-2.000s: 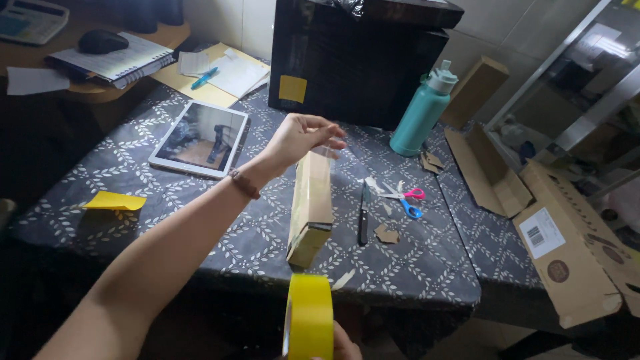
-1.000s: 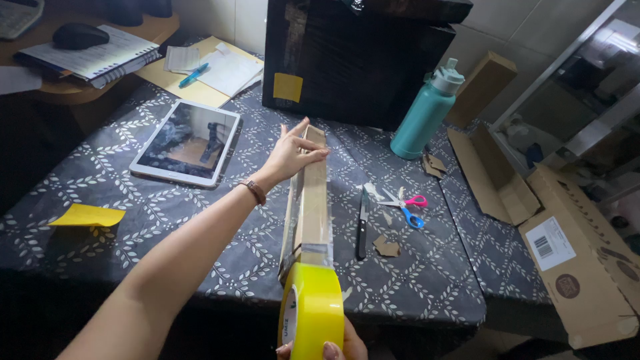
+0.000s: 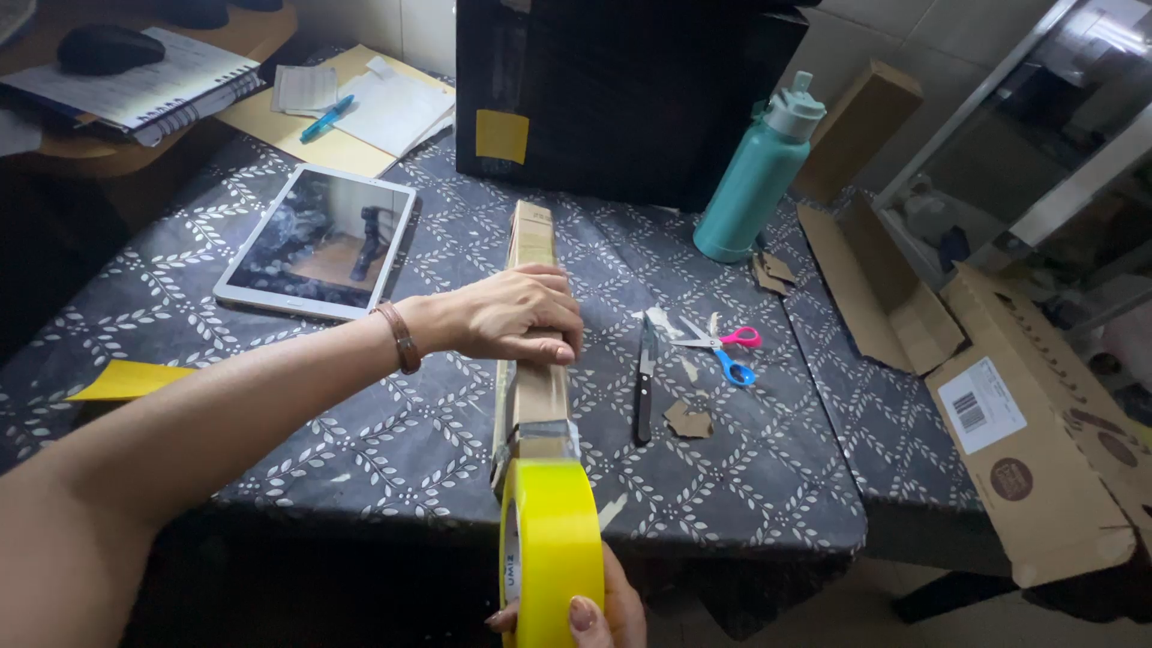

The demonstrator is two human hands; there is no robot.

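Note:
A long, narrow cardboard box [image 3: 537, 396] lies lengthwise on the patterned tablecloth, its near end at the table's front edge. My left hand [image 3: 526, 315] rests across the top of the box, fingers together over it. In my right hand [image 3: 612, 603] is a roll of yellow tape [image 3: 556, 540], held upright against the near end of the box, where a glossy strip of tape shows. Part of the right hand is hidden behind the roll. To the right of the box lie a black-handled knife [image 3: 643, 387] and open scissors [image 3: 717, 343] with pink and blue handles.
A tablet [image 3: 319, 243] lies at the left, near a yellow paper [image 3: 130, 380]. Behind stand a large black box [image 3: 612, 108] and a teal bottle [image 3: 756, 180]. Cardboard scraps [image 3: 689, 420] lie near the knife. Opened cardboard boxes [image 3: 1026, 450] are at the right, a mouse [image 3: 110, 49] upper left.
My left hand has moved from the far part of the box toward its middle. The tape roll, below the box's near end two seconds ago, is now against that end.

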